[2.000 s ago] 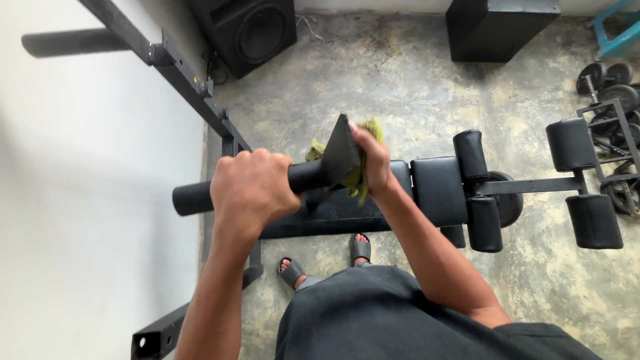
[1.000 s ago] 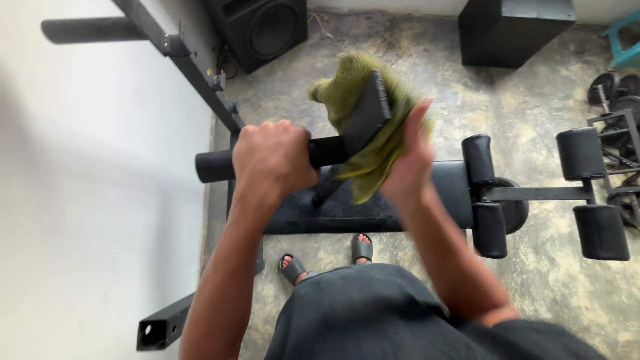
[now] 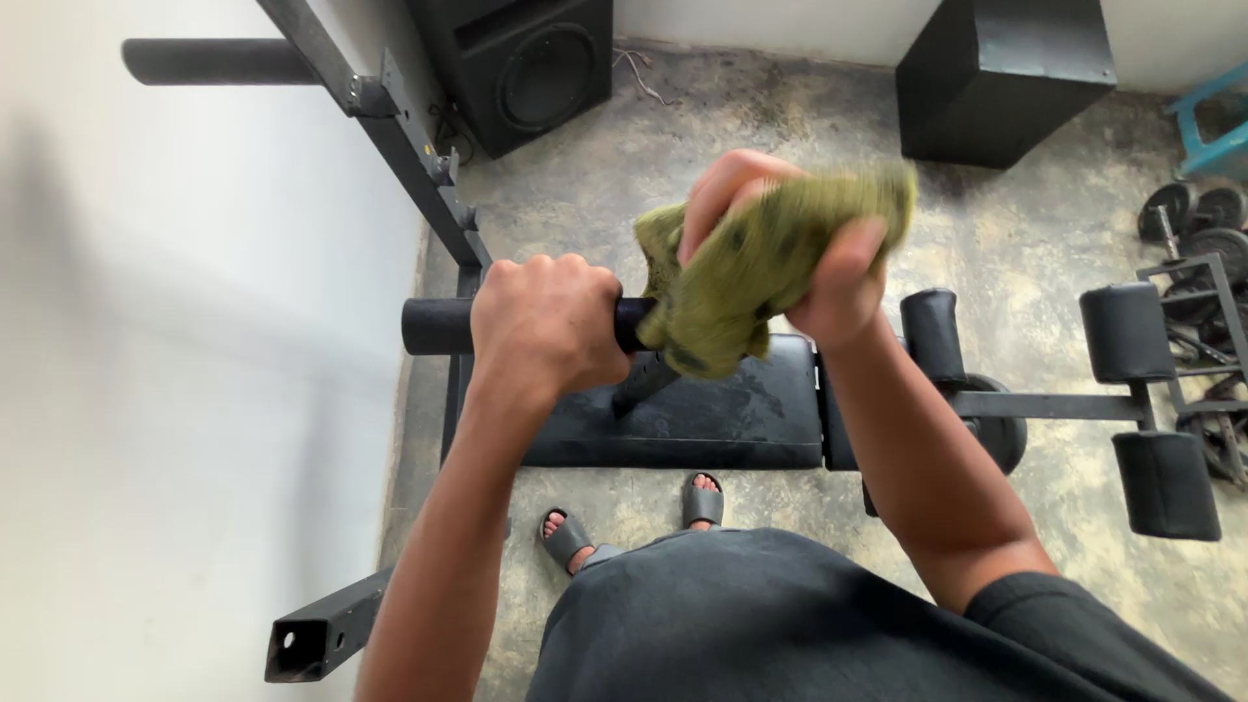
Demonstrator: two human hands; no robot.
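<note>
My left hand is closed around a black cylindrical tube, whose end sticks out to the left of the fist. A green cloth, blurred by motion, is wrapped over the tube's right end. My right hand grips the cloth, fingers over its far side and thumb on the near side. The flat metal end piece is hidden under the cloth. Below both hands lies the black padded bench, with a dark post in front of its surface.
A black metal rack with a peg stands along the white wall at left. An open square tube end juts out at lower left. Beyond are a speaker and black box; foam rollers and weight plates are right.
The cloth was behind the flat metal end piece a second ago and now covers it. My right hand, with fingers raised beside the cloth then, is now closed on it. My left hand keeps its hold.
</note>
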